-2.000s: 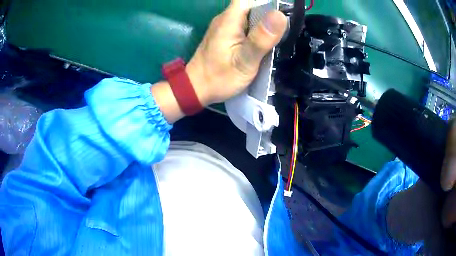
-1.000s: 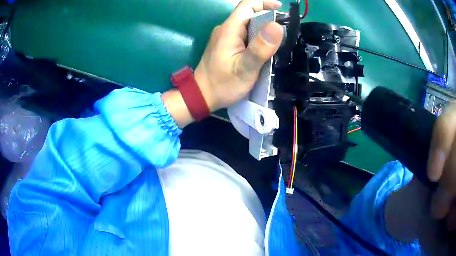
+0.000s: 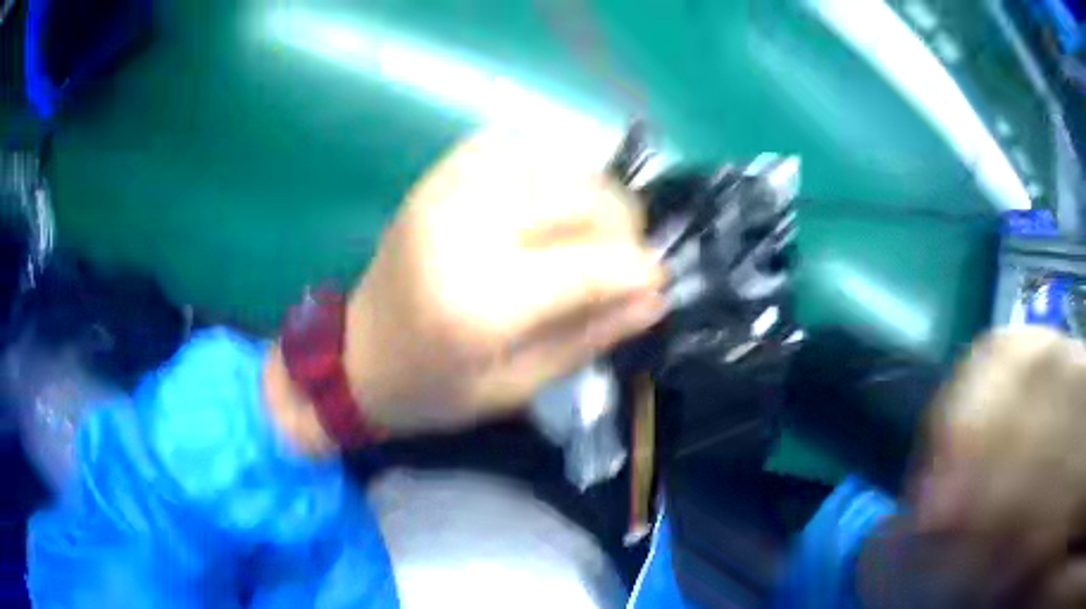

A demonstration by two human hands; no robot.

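Note:
The view is blurred. The chassis assembly, black parts with a light grey-white housing at its left, is near the middle. My left hand, with a red wristband, is over its left side with fingers curled; whether it grips the assembly or something small cannot be told. A multicolour wire harness hangs down from the assembly. My right hand is at the right edge, closed around the black electric screwdriver, which points left toward the assembly. The bit cannot be made out.
The green bench mat lies behind the assembly, with bright light reflections. A blue-and-grey object stands at the right edge. A dark blue object shows at the top left. A thin dark cable runs right from the assembly.
The assembly appears lower in the view. My left hand has moved from the outer side of the housing to over its top, with fingers more curled. The screwdriver and right hand appear lower.

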